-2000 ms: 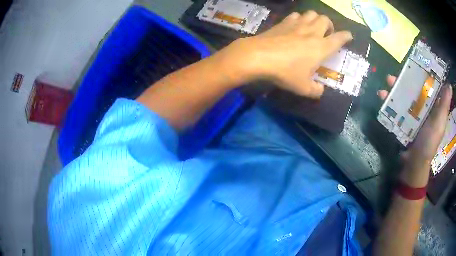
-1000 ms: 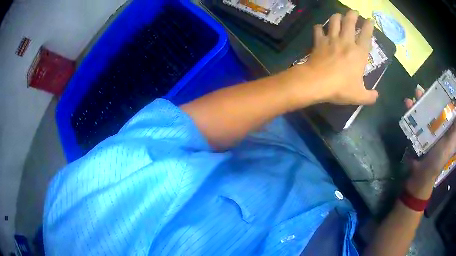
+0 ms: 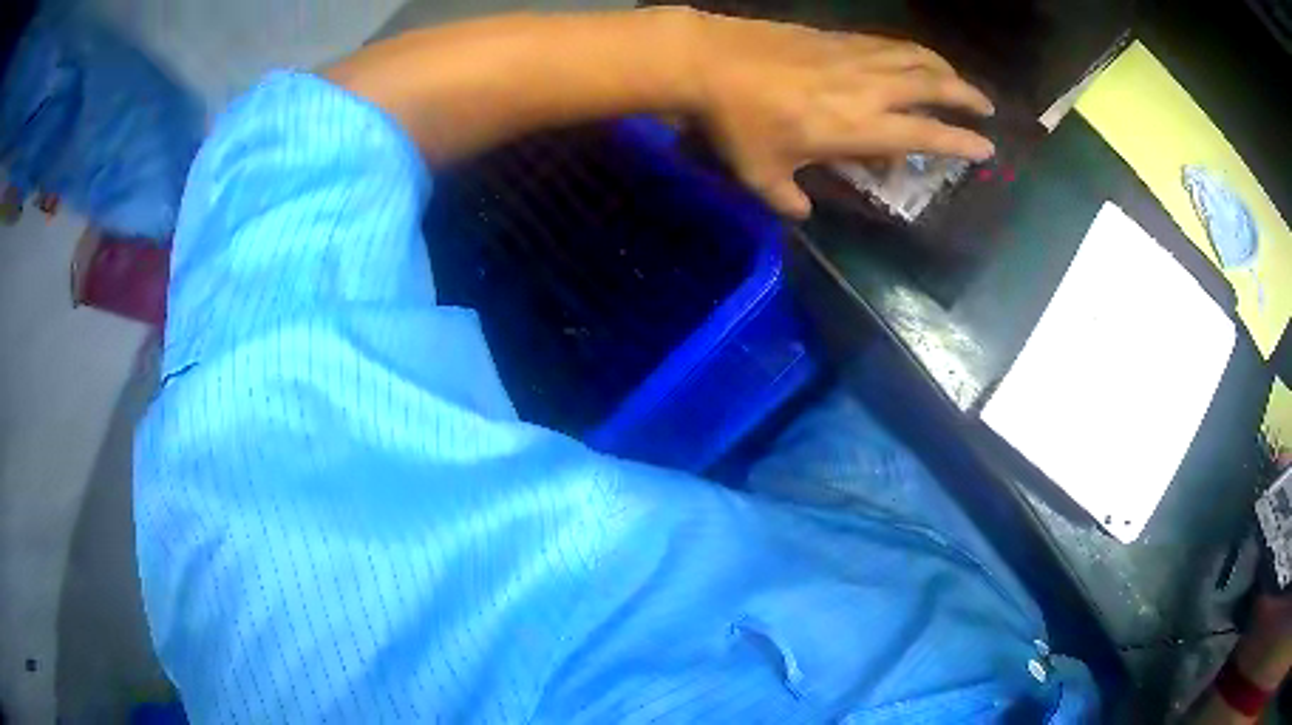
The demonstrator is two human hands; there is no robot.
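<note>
My left hand (image 3: pixel 857 113) is at the top centre, palm down with fingers spread over a phone frame (image 3: pixel 914 184). Only the frame's silvery end shows below the fingers; whether they grip it is hidden. A blank white foam pad (image 3: pixel 1119 375) lies flat on the dark green bench mat (image 3: pixel 992 305). Another phone frame (image 3: pixel 1279 527) is cut off by the right edge. Of my right arm, the wrist with a red wristband (image 3: pixel 1243 694) shows at the lower right; the hand is mostly out of the picture.
A blue tote (image 3: pixel 709 361) stands beside my lap under my left arm. Yellow paper (image 3: pixel 1155 128) with a pale blue patch (image 3: pixel 1221 220) lies at the far edge. A red box (image 3: pixel 121 276) is on the floor. A blue-clothed person (image 3: pixel 99 113) is at the upper left.
My left hand has moved left from the middle stack. The phone frame and black pad there are gone and the white pad shows. My right hand has mostly left the view, and the view has shifted.
</note>
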